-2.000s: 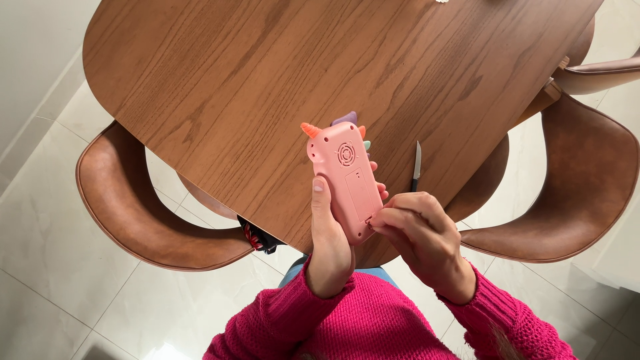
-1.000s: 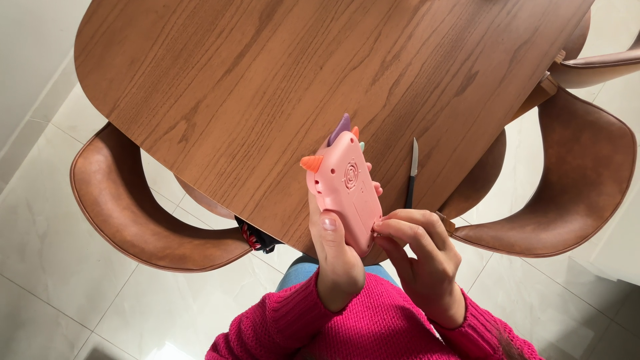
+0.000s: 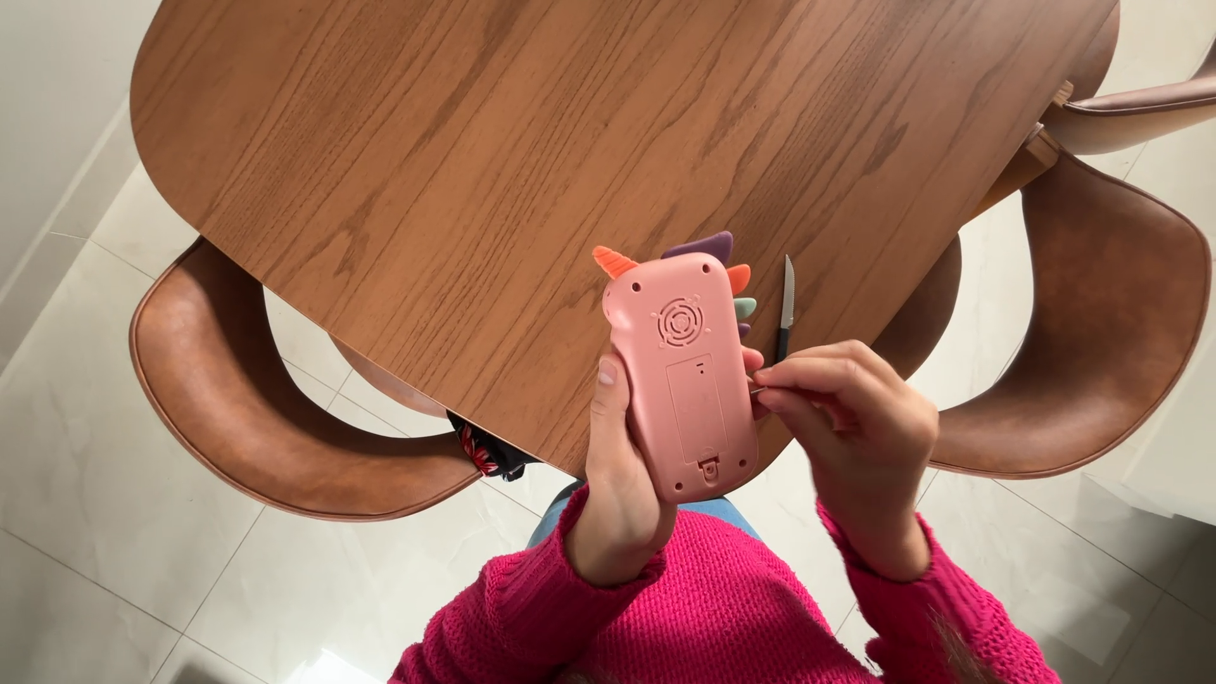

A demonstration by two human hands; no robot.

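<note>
My left hand (image 3: 617,475) holds a pink plastic unicorn toy (image 3: 686,399) upright, its back toward me. The back shows a round speaker grille, a closed battery cover, a small screw recess at the cover's lower end and screw holes near the corners. An orange horn and purple, orange and green mane pieces stick out from its edge. My right hand (image 3: 855,418) is beside the toy's right edge, thumb and index finger pinched on a small thin metal piece (image 3: 757,389), mostly hidden. Just beyond those fingers lies a knife (image 3: 787,294) with a black handle.
The knife rests on a wooden table (image 3: 475,190) with rounded corners. Brown leather chairs stand at the left (image 3: 218,408) and right (image 3: 1111,313). A dark patterned cloth (image 3: 489,451) shows at the left chair, by the table's edge.
My right hand has moved up and away from the toy's lower end to beside its right edge. The toy has turned so that its back faces me more squarely.
</note>
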